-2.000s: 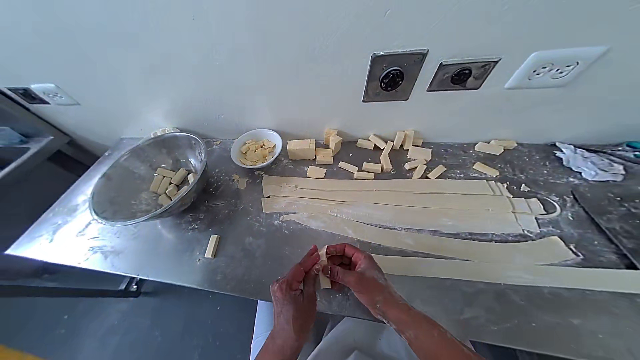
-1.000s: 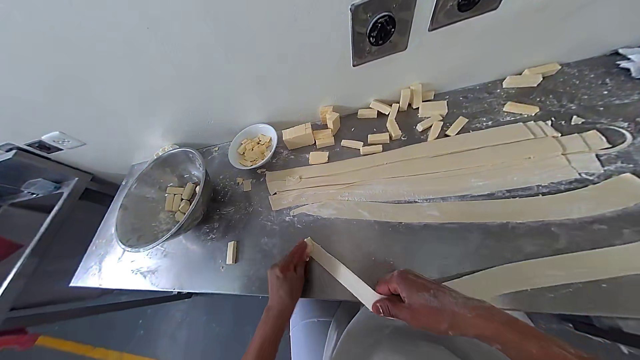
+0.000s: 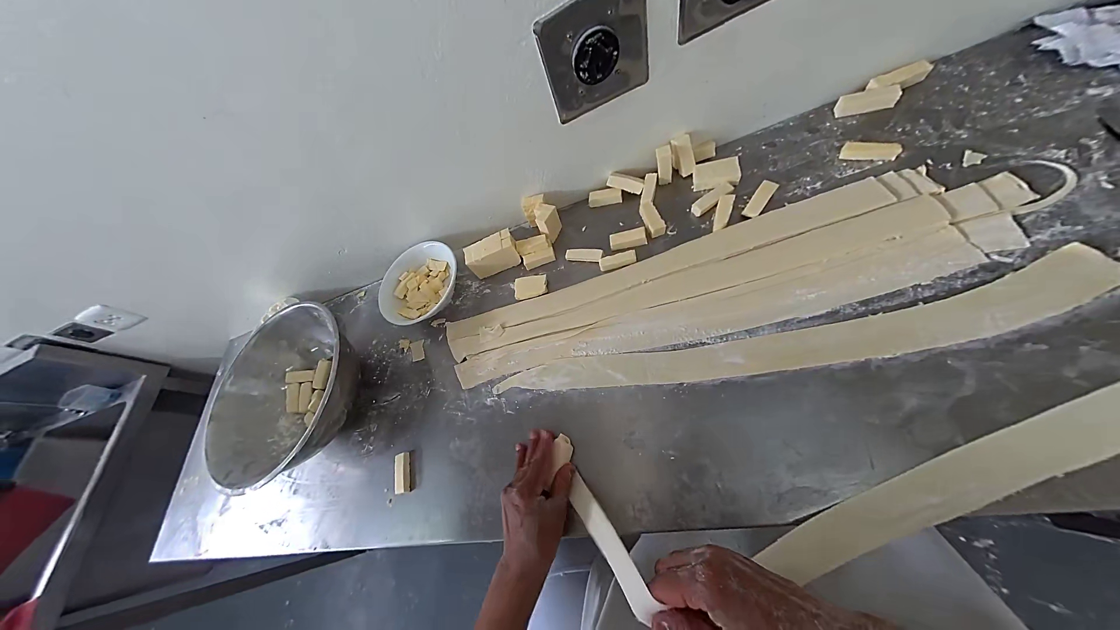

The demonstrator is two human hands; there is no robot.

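Note:
A narrow strip of dough [image 3: 604,535] runs from the steel table down over its front edge. My left hand [image 3: 535,499] rests on the table with its fingers around the strip's far end, where a pale piece [image 3: 563,448] shows. Off the near edge, my right hand [image 3: 722,586] pinches the other end. A wide dough band [image 3: 945,468] passes beside and behind my right hand. Long dough strips [image 3: 726,254] lie side by side across the table, with one separate strip [image 3: 822,337] in front of them. A single cheese-like stick [image 3: 402,472] lies left of my left hand.
On the left stands a clear bowl [image 3: 337,437] with several dough-wrapped sticks [image 3: 304,389]. Beside it is a white bowl [image 3: 386,293] of pale pieces [image 3: 423,287]. Cheese-like blocks [image 3: 492,254] and sticks [image 3: 628,238] lie along the wall, below a socket [image 3: 597,55]. A crumpled white cloth or paper [image 3: 1083,37] is at back right.
My hands were close together two seconds ago; my right hand has moved away toward the near right, with the strip stretched between them. The view has turned and shifted.

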